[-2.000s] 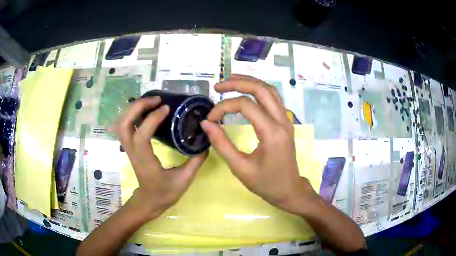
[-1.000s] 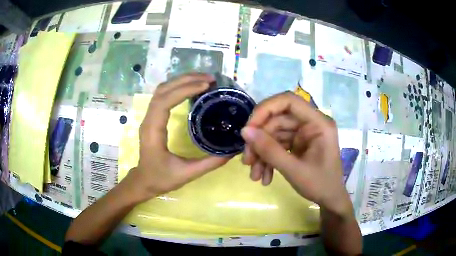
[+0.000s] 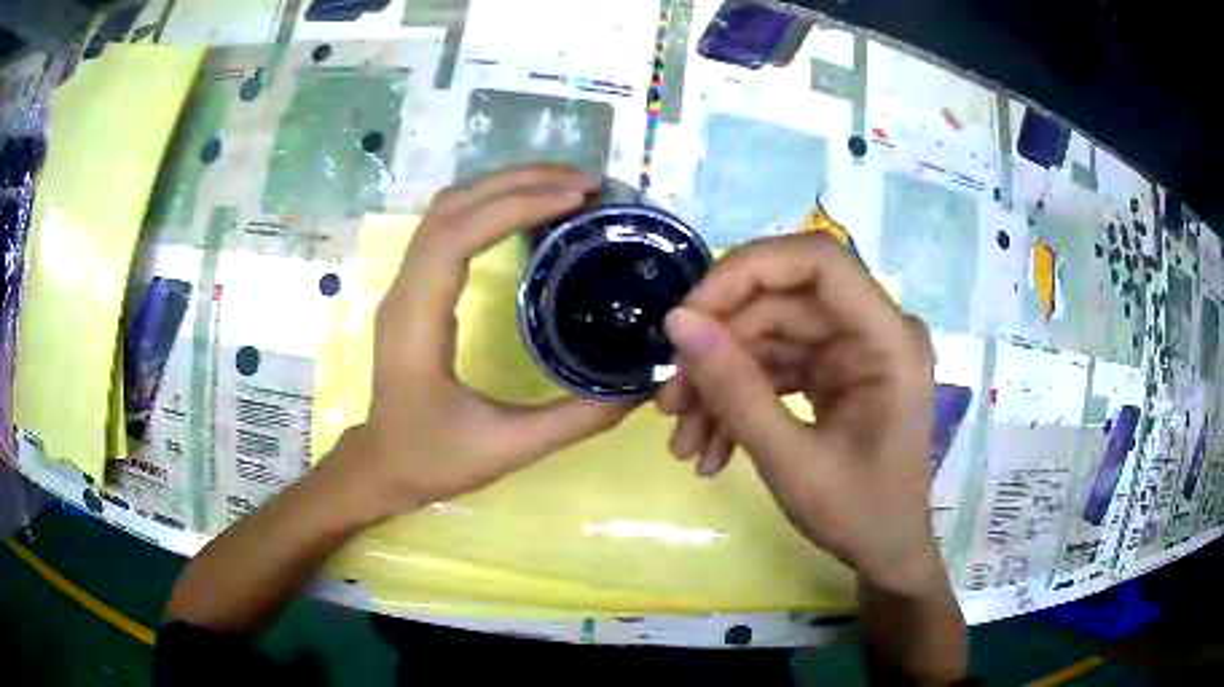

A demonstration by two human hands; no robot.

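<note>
A glossy black cylindrical housing (image 3: 611,302) has its ringed round top turned up towards me, above the yellow release paper (image 3: 591,523). My left hand (image 3: 463,322) is wrapped around its left side, with fingers behind and thumb in front. My right hand (image 3: 792,376) has thumb and forefinger pinched together at the right rim of the housing, its other fingers curled below. A small bright spot shows beneath the right fingertips; I cannot tell if it is a piece or glare. The lower part of the housing is hidden.
More yellow sheets (image 3: 101,242) lie stacked at the left. An orange-yellow scrap (image 3: 1043,279) lies at the right, and another (image 3: 830,226) lies behind my right hand. Small dark dots (image 3: 1125,262) cluster at the far right. The table's near edge curves below, with green floor beyond.
The housing has turned from tilted on its side to top-up and moved right. My right hand has moved from above its face to the right rim, fingers now curled. The camera view has shifted.
</note>
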